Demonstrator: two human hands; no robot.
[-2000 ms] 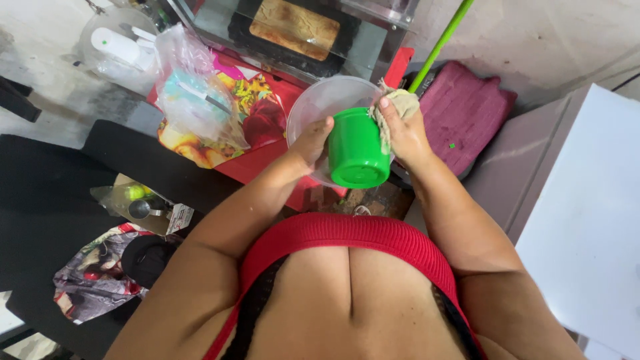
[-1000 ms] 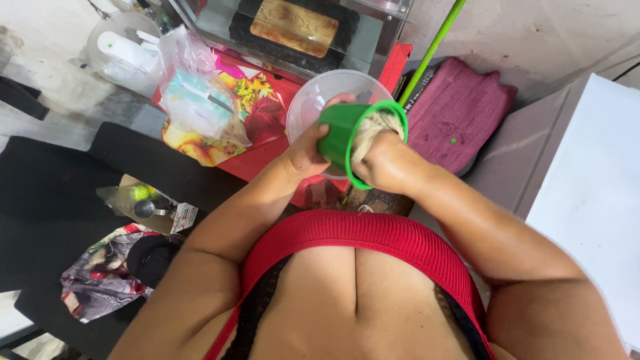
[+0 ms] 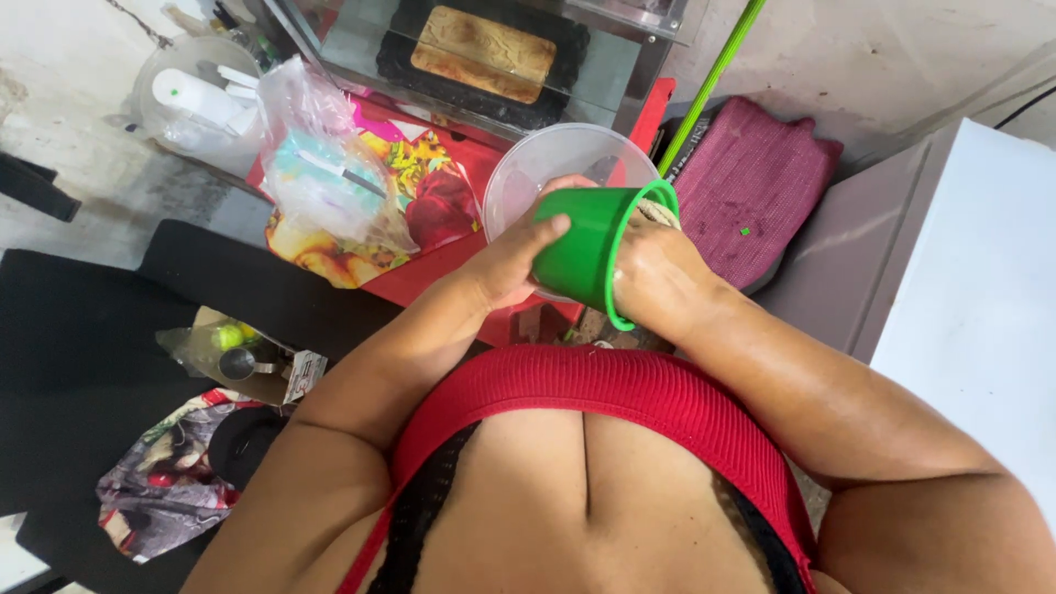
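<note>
A green plastic tub [image 3: 580, 239] lies tilted on its side in the air, its mouth facing right. My left hand [image 3: 524, 247] grips the tub's outer wall, with the thumb on the near side. My right hand [image 3: 660, 264] reaches into the mouth, its fingers hidden behind the rim. Part of a beige cloth [image 3: 657, 213] shows in the mouth beside that hand. Behind and below the tub, a clear plastic bowl [image 3: 528, 169] stands at the edge of a red table [image 3: 437, 268].
A glass display case [image 3: 606, 70] stands behind the bowl. Plastic bags [image 3: 318, 165] lie on a flowered cloth [image 3: 330, 256] at the left. At the right are a green pole [image 3: 714, 82], a maroon woven item [image 3: 759, 190] and a white appliance [image 3: 973, 305]. A black chair [image 3: 206, 272] is at the left.
The tub has turned from bottom toward the view to mouth facing right. My right hand has moved from its outside into its mouth with the cloth.
</note>
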